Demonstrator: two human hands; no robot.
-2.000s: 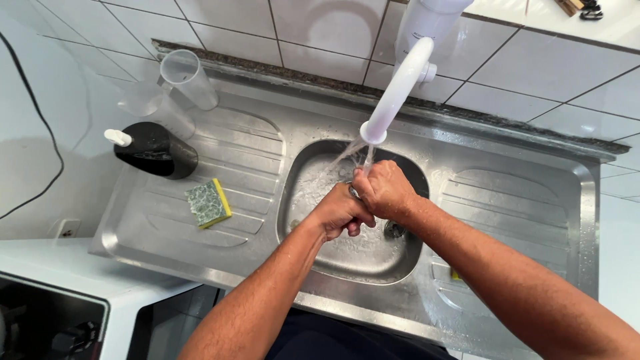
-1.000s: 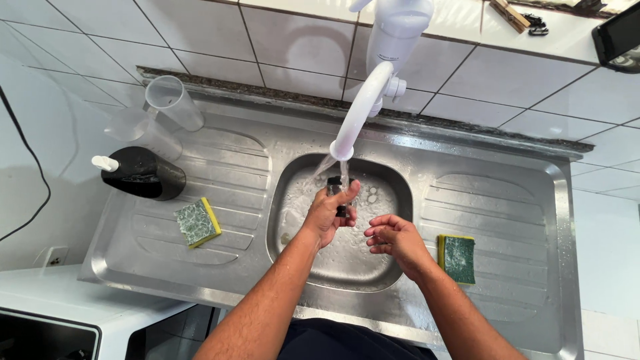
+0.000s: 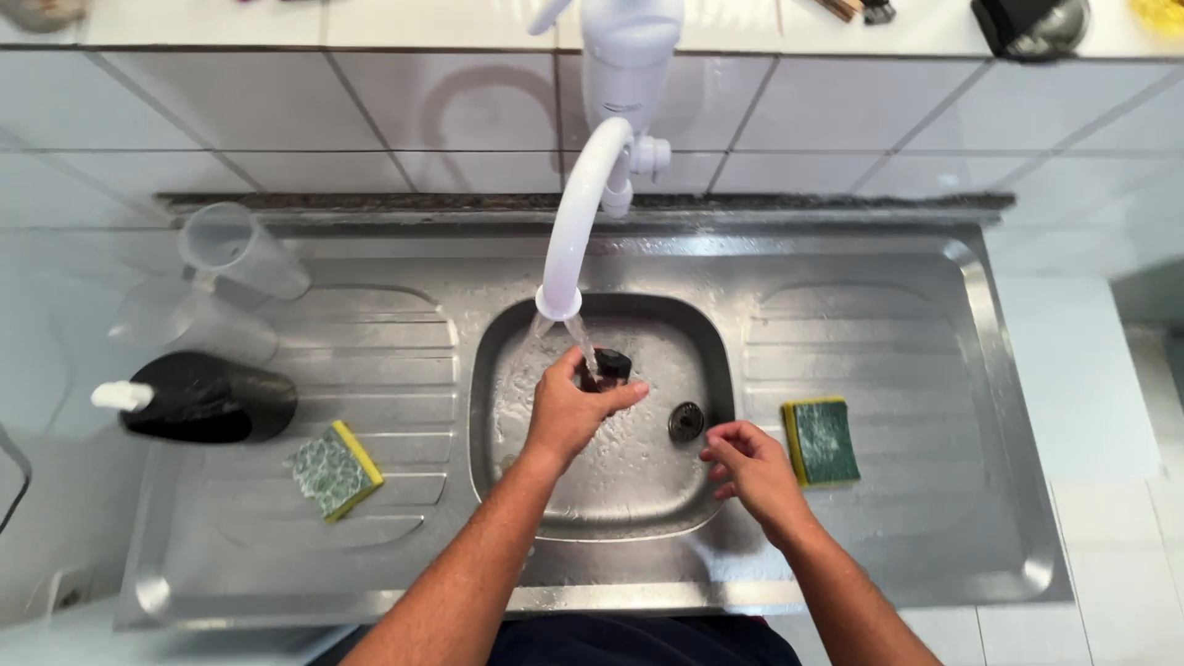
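My left hand (image 3: 578, 407) holds a small dark object (image 3: 610, 365), perhaps a cup or jar, beneath the white curved faucet spout (image 3: 578, 222). Running water falls onto it over the stainless steel sink basin (image 3: 601, 523). At the basin's right edge, my right hand (image 3: 754, 467) is empty, its fingers loosely curled and apart. Between the hands, a dark round drain strainer (image 3: 686, 422) shows in the basin. A green and yellow sponge (image 3: 823, 441) lies just right of my right hand. My left fingers partly hide the dark object.
On the left drainboard lie a foamy sponge (image 3: 335, 470), a black bottle with a white pump (image 3: 208, 398) and two translucent plastic cups (image 3: 245, 250), (image 3: 190, 319). A tiled ledge (image 3: 444, 23) behind the sink carries several small items, including a black object (image 3: 1031, 28).
Two seconds ago my hands were together under the water; now they are apart. My right hand has moved away to the right, while my left keeps the dark object under the spout.
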